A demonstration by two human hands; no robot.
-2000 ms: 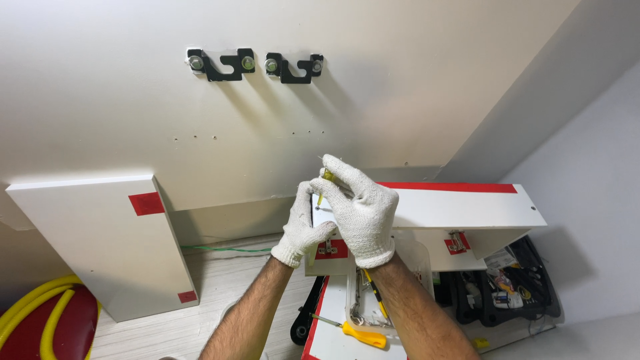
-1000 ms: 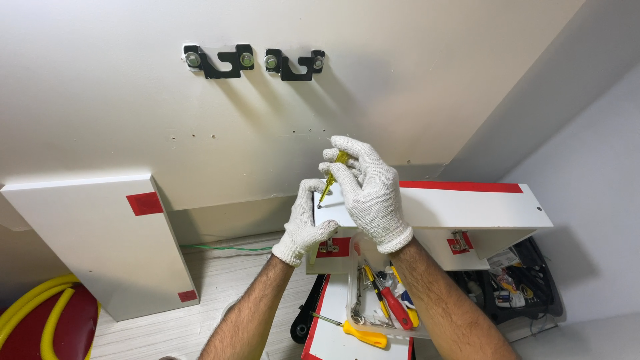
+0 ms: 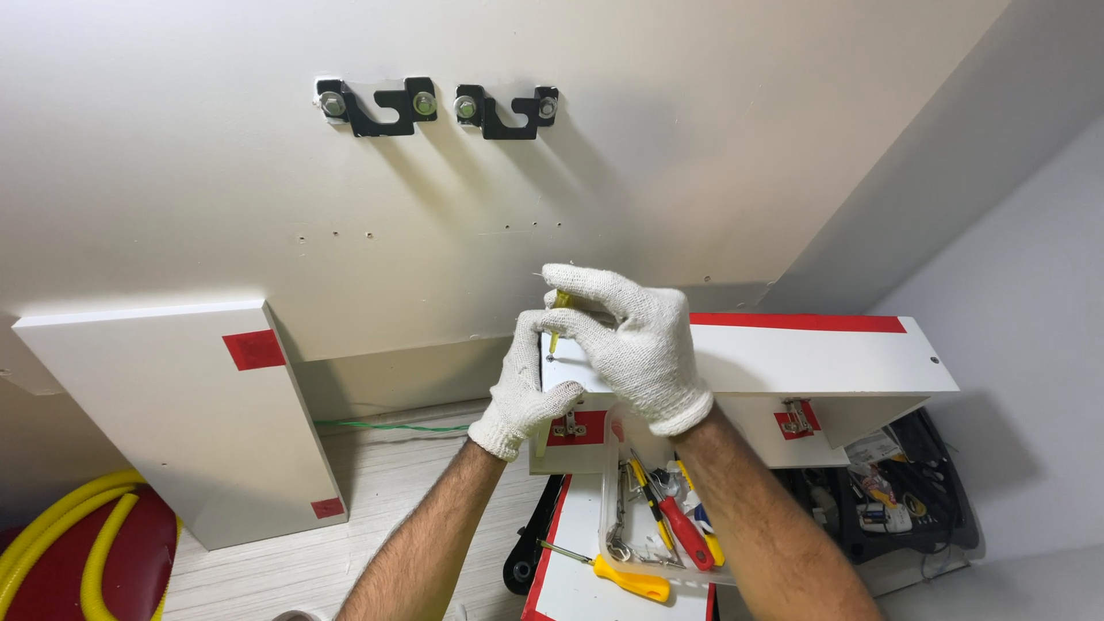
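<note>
My right hand [image 3: 642, 341], in a white knit glove, grips a small screwdriver with a yellow handle [image 3: 561, 300]. Its tip points down at a screw [image 3: 550, 358] near the left end of a white cabinet panel [image 3: 776, 354] edged with red tape. My left hand [image 3: 522, 388], gloved alike, holds the left end of this panel, fingers beside the screwdriver and thumb over the front edge. Metal hinges [image 3: 569, 424] on red patches show below the panel. Under my right forearm, a clear plastic bin [image 3: 611, 483] holds a red-handled screwdriver [image 3: 686, 530] and other small tools.
Two black metal brackets [image 3: 384, 116] are bolted to the wall. A white board [image 3: 172, 414] with red patches leans at the left, by a yellow hose [image 3: 60, 526]. A yellow-handled screwdriver [image 3: 634, 580] lies before the bin. A black tool case [image 3: 931, 500] is at the right.
My right hand has shifted and tilted around the screwdriver, which is more hidden by the fingers than a second ago. My left hand stays at the panel's end.
</note>
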